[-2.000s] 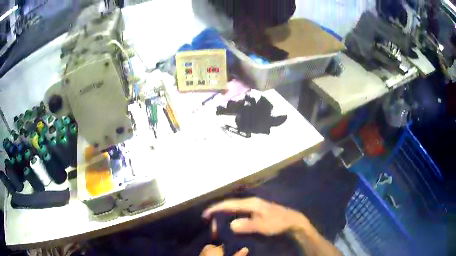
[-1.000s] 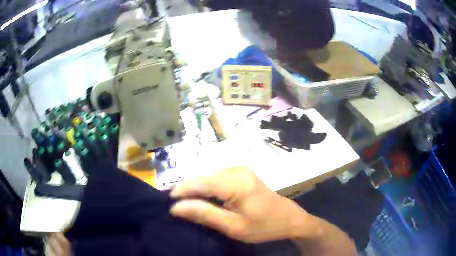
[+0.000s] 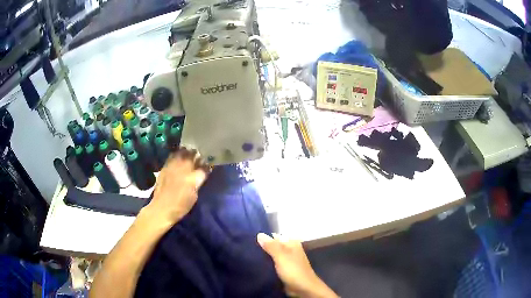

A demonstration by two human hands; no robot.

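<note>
A large dark navy garment piece [image 3: 215, 238] lies over the machine bed and hangs over the table edge toward me. Its far end is under the cream sewing machine head [image 3: 222, 110] marked "brother", in the bright light at the needle area. My left hand [image 3: 181, 180] is on the cloth at the left of the needle area, its fingertips partly hidden beside the head. My right hand [image 3: 286, 256] holds the cloth's right edge near the table edge, thumb on top. The needle itself cannot be made out.
Thread cones [image 3: 119, 169] and a long dark strip [image 3: 105, 202] are on the left. Small dark pieces [image 3: 402, 154], thin metal tools [image 3: 362, 162] and a control panel [image 3: 346, 88] are on the right. A white basket [image 3: 436, 109] stands behind.
The cloth has moved from over the machine's front to under its head. My left hand has come up beside the head. My right hand has moved down to the cloth's edge. The view has shifted left.
</note>
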